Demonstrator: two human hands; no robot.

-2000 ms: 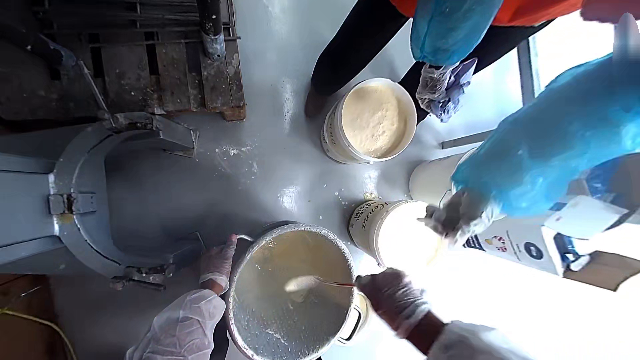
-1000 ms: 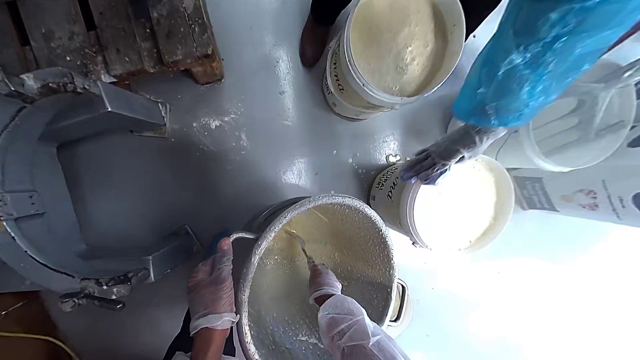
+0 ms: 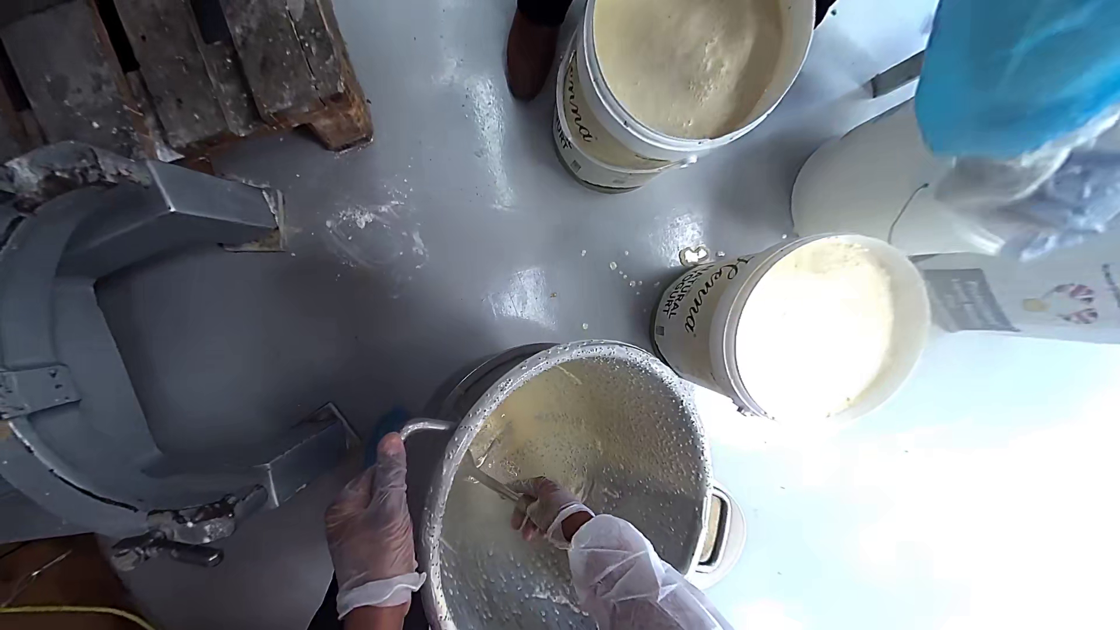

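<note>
A large metal pot (image 3: 696, 437), its inner wall spattered with pale batter-like residue, stands tilted toward me at the bottom centre. My left hand (image 3: 376, 516), in a clear glove, grips the pot's side handle (image 3: 426, 426). Inside the pot, my gloved right hand (image 3: 547, 507) is closed on the handle of a utensil (image 3: 493, 480), whose far end reaches the wall; its exact kind is unclear. Right of the pot stands a white plastic bucket (image 3: 713, 311) filled with pale, glaring contents. Another bucket (image 3: 604, 140) of creamy mixture stands beyond it.
A grey metal machine frame (image 3: 52, 306) with a curved yoke is at left, a wooden pallet (image 3: 254, 70) at upper left. A co-worker's blue-sleeved arm (image 3: 1015, 79) reaches in at upper right over another white bucket (image 3: 853, 175). Small spills mark the grey floor (image 3: 376, 232).
My right hand has moved from the pot's right side into the pot with the utensil. The co-worker's hand has left the nearer bucket's rim. The view has shifted closer.
</note>
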